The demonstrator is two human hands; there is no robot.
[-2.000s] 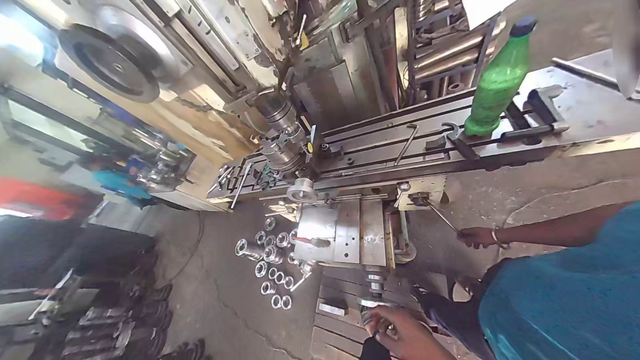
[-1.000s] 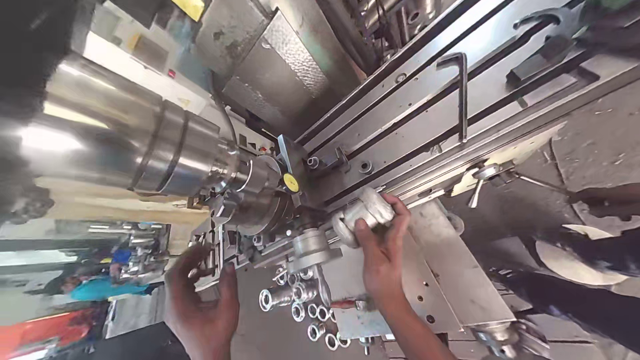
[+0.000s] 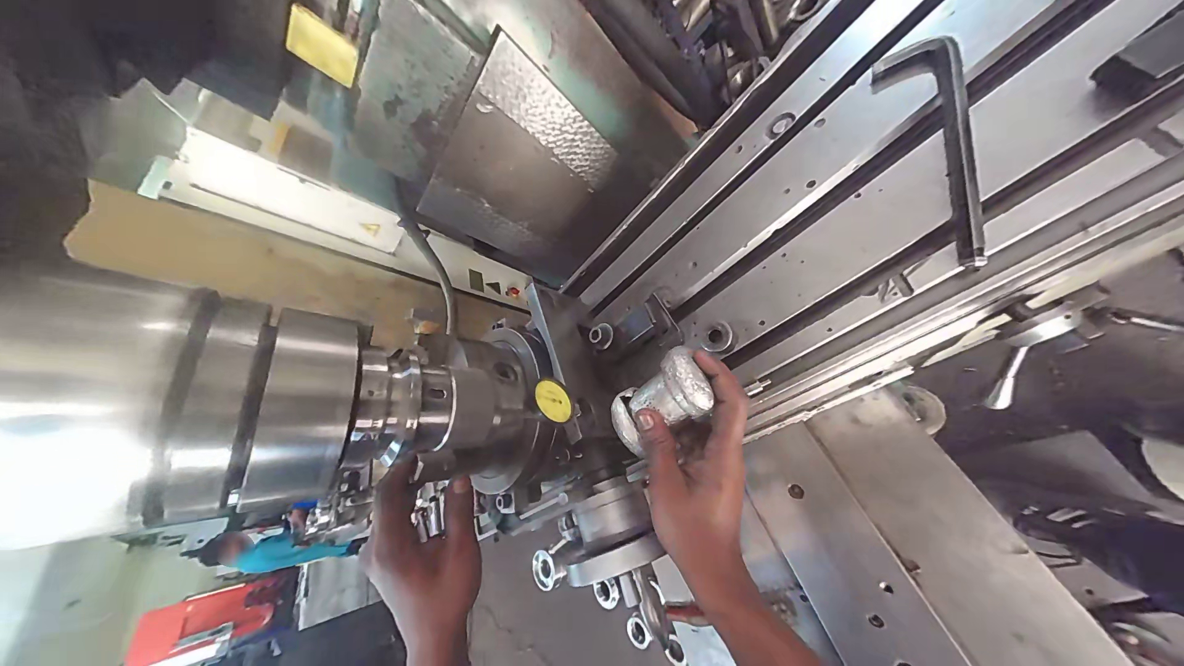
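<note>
My right hand [image 3: 698, 472] grips a silvery flanged metal casting [image 3: 673, 393] above the machine table, thumb on its near side and fingers around its far end. My left hand [image 3: 427, 546] is raised under the machine's cylindrical metal spindle nose [image 3: 407, 402], thumb and fingers apart; its fingertips are at the underside of the chuck or fixture [image 3: 490, 407], and whether they touch it I cannot tell. A dial indicator with a yellow face [image 3: 553, 400] is mounted between the fixture and the casting.
The slotted machine table [image 3: 832, 194] runs to the upper right, with a bent black bar wrench [image 3: 957, 148] lying on it. Handwheel [image 3: 615, 532] and lever [image 3: 1013, 370] stick out below. Several metal rings [image 3: 638, 631] lie on the floor. A person in teal [image 3: 296, 550] is far left.
My left hand has moved from lower left to the underside of the fixture. The casting stays in my right hand since one second ago. Two seconds ago the view was from farther back.
</note>
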